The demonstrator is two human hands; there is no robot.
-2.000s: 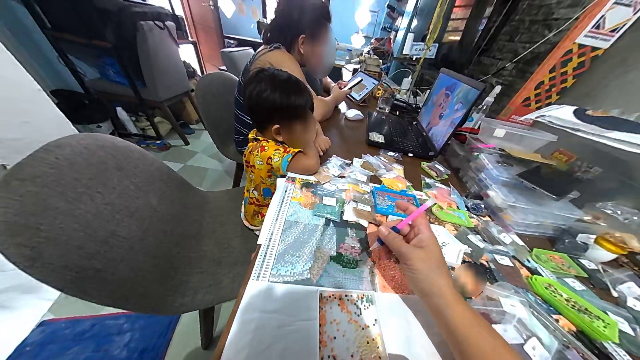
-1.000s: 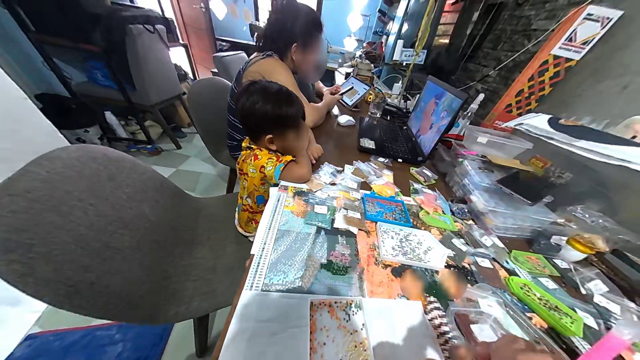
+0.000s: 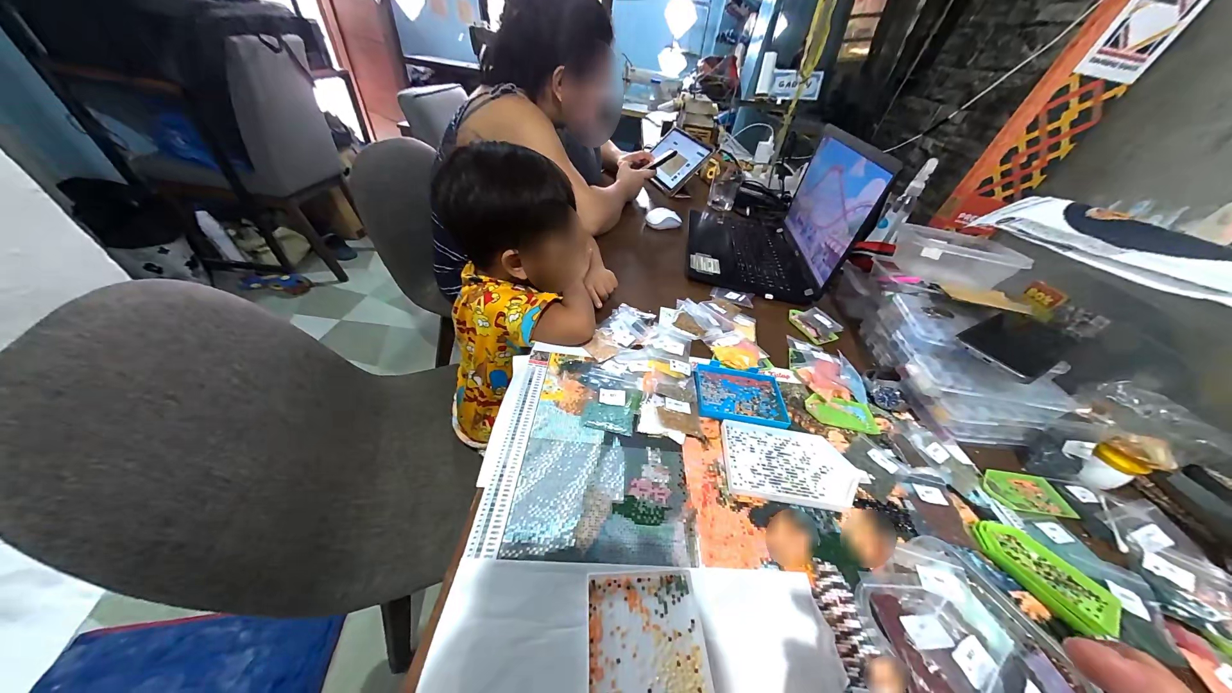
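Observation:
A diamond painting canvas (image 3: 568,481) lies on the table, partly covered with small coloured drills. On it rest a white tray of dark drills (image 3: 789,466), a blue tray (image 3: 741,396) and small labelled plastic bags (image 3: 608,414). A white tray with orange and yellow drills (image 3: 647,635) is at the near edge, on white paper. Only part of my right hand (image 3: 1121,666) shows, at the bottom right corner, beside a clear plastic box of bags (image 3: 962,616) and a green tray (image 3: 1049,577); whether it holds anything is hidden. My left hand is out of view.
A grey chair (image 3: 221,443) stands at the left. Two people sit along the far left side of the table, one with a tablet (image 3: 680,159). A laptop (image 3: 760,245) and mouse (image 3: 662,218) are farther back. Stacked clear boxes (image 3: 953,356) line the right side.
My right hand, over the canvas with a pink pen two seconds ago, has moved to the lower right corner. The pen showed there one second ago and is now out of view.

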